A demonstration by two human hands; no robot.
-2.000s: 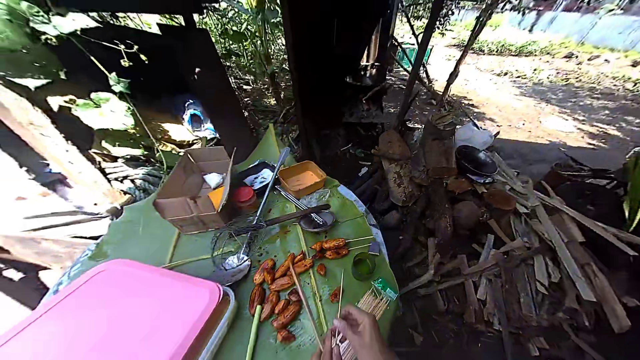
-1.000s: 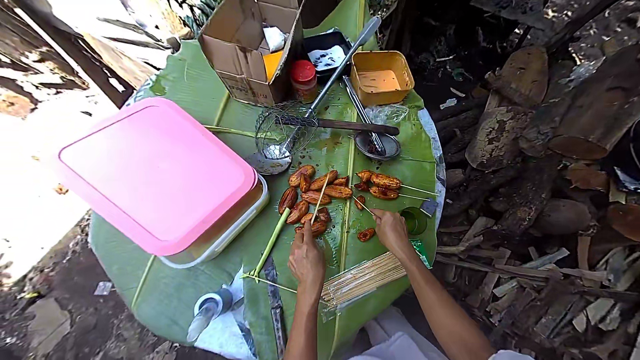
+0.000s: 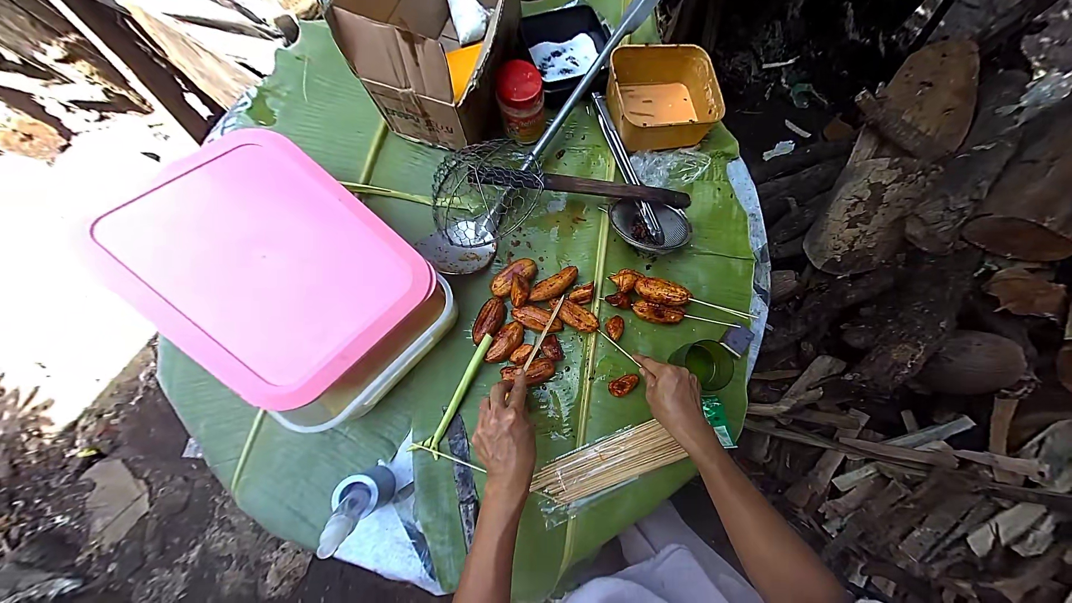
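My left hand (image 3: 505, 427) grips a flat wooden stick (image 3: 544, 333) whose tip touches the pile of browned, glazed bananas (image 3: 536, 316). In my right hand (image 3: 672, 392) is a thin bamboo skewer (image 3: 618, 348), its far end at a banana on the pile's right side. Skewered bananas (image 3: 662, 301) lie to the right, their sticks pointing right. A plastic pack of bamboo skewers (image 3: 611, 461) rests between my forearms. Small single pieces (image 3: 623, 385) lie near my right hand, beside a green cup (image 3: 703, 363).
Banana leaves (image 3: 310, 92) cover the round table. At left stands a container with a pink lid (image 3: 260, 268). Behind are a cardboard box (image 3: 419, 84), a red-lidded jar (image 3: 520, 96), a wire skimmer (image 3: 490, 193), a strainer (image 3: 649, 226) and a yellow tub (image 3: 666, 92). Firewood (image 3: 888, 184) lies right.
Two seconds ago my hands were together over the skewer pack; now they are apart, each with a stick at the bananas. The view has tilted down and turned left.
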